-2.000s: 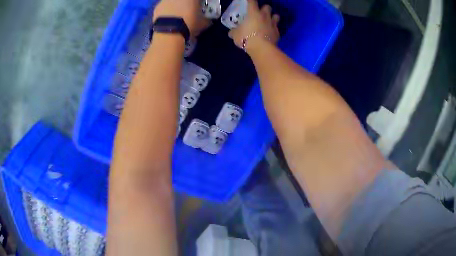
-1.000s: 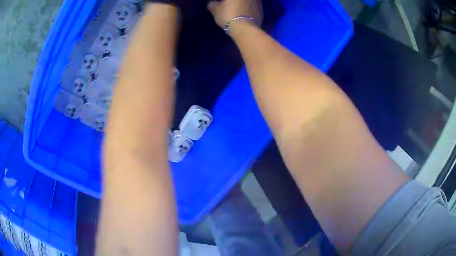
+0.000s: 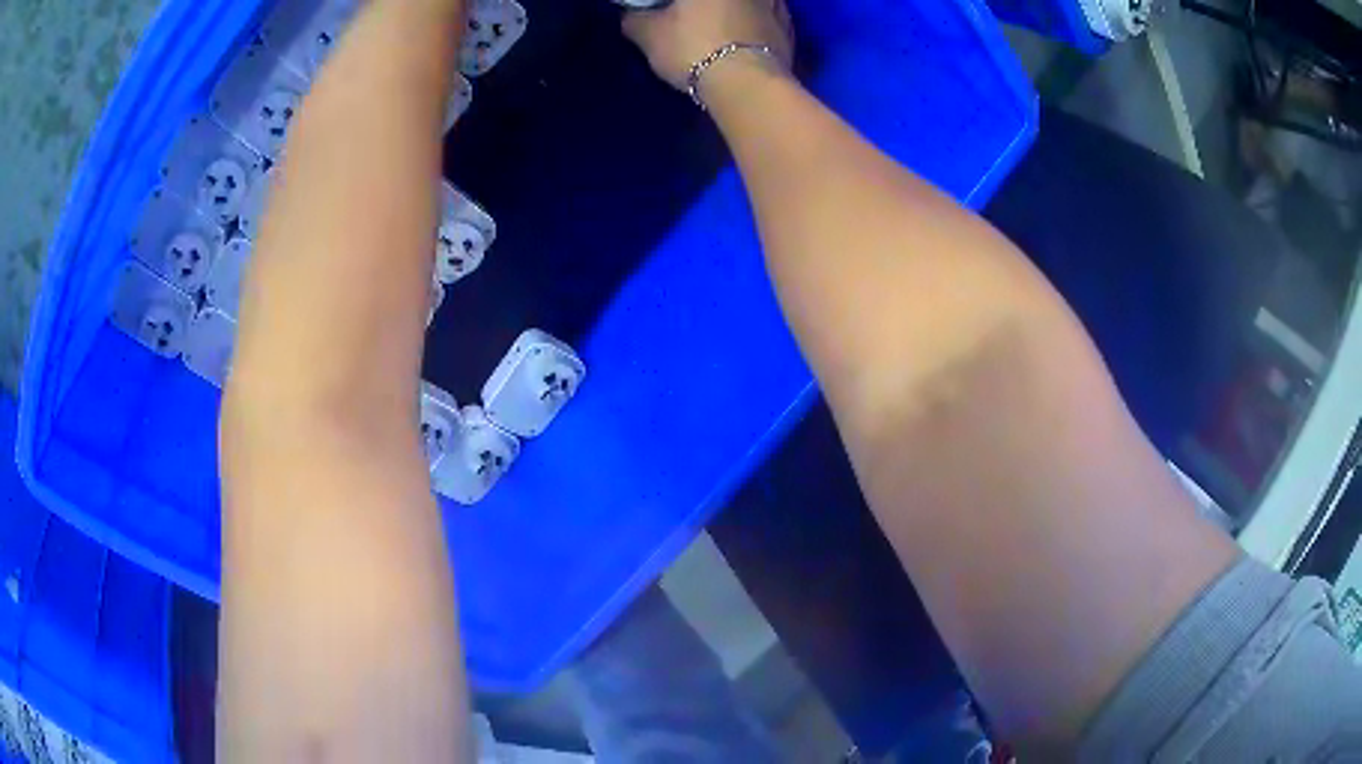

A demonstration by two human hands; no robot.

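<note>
My left forearm reaches over the blue crate [image 3: 657, 433] and leaves by the top edge; the left hand is out of the picture. My right hand [image 3: 725, 38] is at the top edge, partly cut off, with a sliver of a white unit at its fingertips; its grip cannot be told. White socket units [image 3: 224, 185] with dark holes stand in rows along the crate's left side, partly hidden by my left arm. Another socket unit [image 3: 533, 381] lies near the crate's close end, beside two more, one half hidden.
A second blue crate [image 3: 90, 627] is at the lower left, with white units at its cut-off bottom edge. A blue edge with a white unit [image 3: 1120, 15] shows at the top right. A curved white rail [image 3: 1314, 448] runs along the right. The wearer's legs are below the crate.
The view has shifted, so the crate sits further left. My left hand, seen earlier near a unit, is now out of the picture. My right hand no longer shows the whole unit it held.
</note>
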